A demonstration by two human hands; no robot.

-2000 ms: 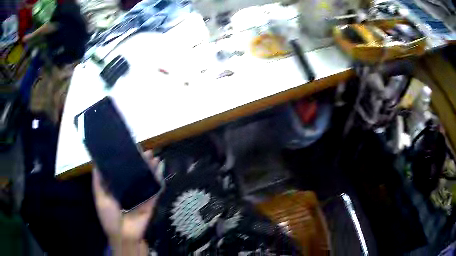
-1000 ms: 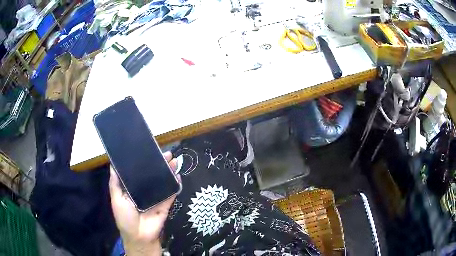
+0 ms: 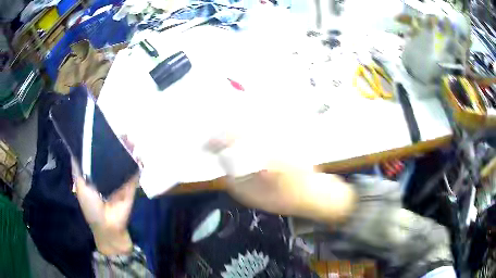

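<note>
My left hand (image 3: 109, 209) holds a dark smartphone (image 3: 100, 146) at the table's left corner, with its screen black and a bright streak across it. My right hand (image 3: 239, 174) is blurred over the front edge of the white table (image 3: 293, 130), its fingers pointing left. Whether it holds anything cannot be told. A small red-tipped item, perhaps a pen (image 3: 235, 84), lies on the table beyond my right hand. The notebook cannot be made out against the white top.
A black-headed mallet (image 3: 170, 70) lies at the table's left. Yellow-handled scissors (image 3: 373, 81) and a dark bar (image 3: 408, 113) lie at the right, by the sewing machine (image 3: 432, 51) and a yellow-orange tray (image 3: 462, 100). Denim (image 3: 201, 13) lies at the far edge.
My right hand and forearm have come in from the right over the table's front edge. My left hand and the phone have shifted left. The view has also shifted.
</note>
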